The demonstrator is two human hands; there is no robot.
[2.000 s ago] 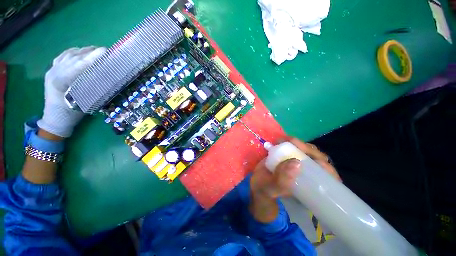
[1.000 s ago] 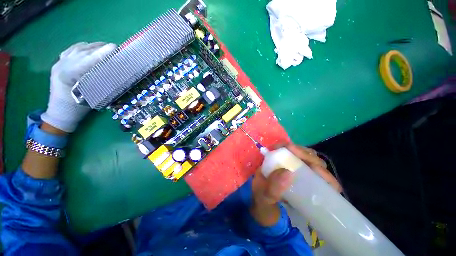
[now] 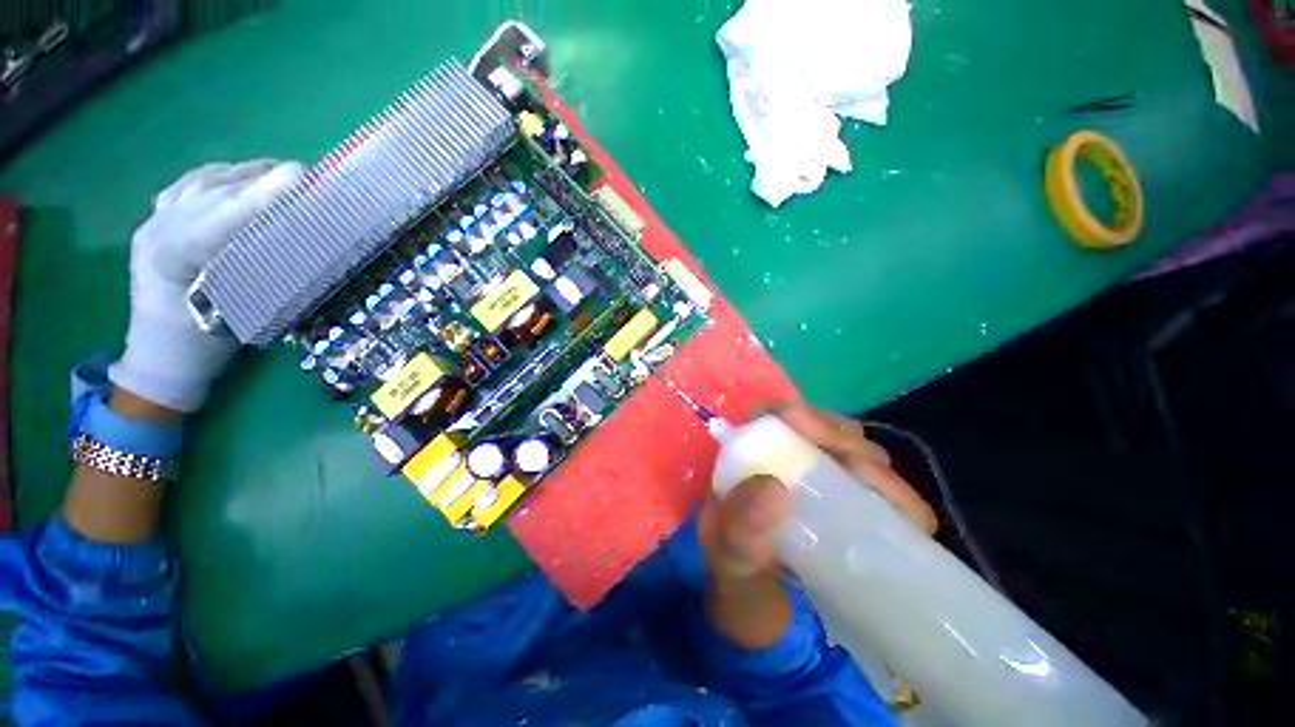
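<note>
A green circuit board (image 3: 497,320) crowded with parts lies partly over a red foam pad (image 3: 611,490). A ribbed silver heatsink (image 3: 362,199) runs along its upper left edge. My left hand (image 3: 192,284), in a white knit glove, holds the heatsink's left end; its fingers are partly hidden behind the heatsink. My bare right hand (image 3: 753,518) grips a large translucent white glue syringe (image 3: 909,589) near its front. The thin needle (image 3: 689,402) points at the board's lower right edge, by a yellow capacitor (image 3: 629,335). Whether the tip touches a part I cannot tell.
The bench has a green mat (image 3: 937,270). A crumpled white cloth (image 3: 810,85) lies beyond the board, with a yellow tape roll (image 3: 1094,190) at the right. A dark object (image 3: 85,57) is at the upper left corner. A white strip (image 3: 1224,64) lies at the upper right.
The camera view has shifted slightly. The needle tip stays near the board's lower right edge, moving slightly along it toward the lower left. Both hands keep their holds.
</note>
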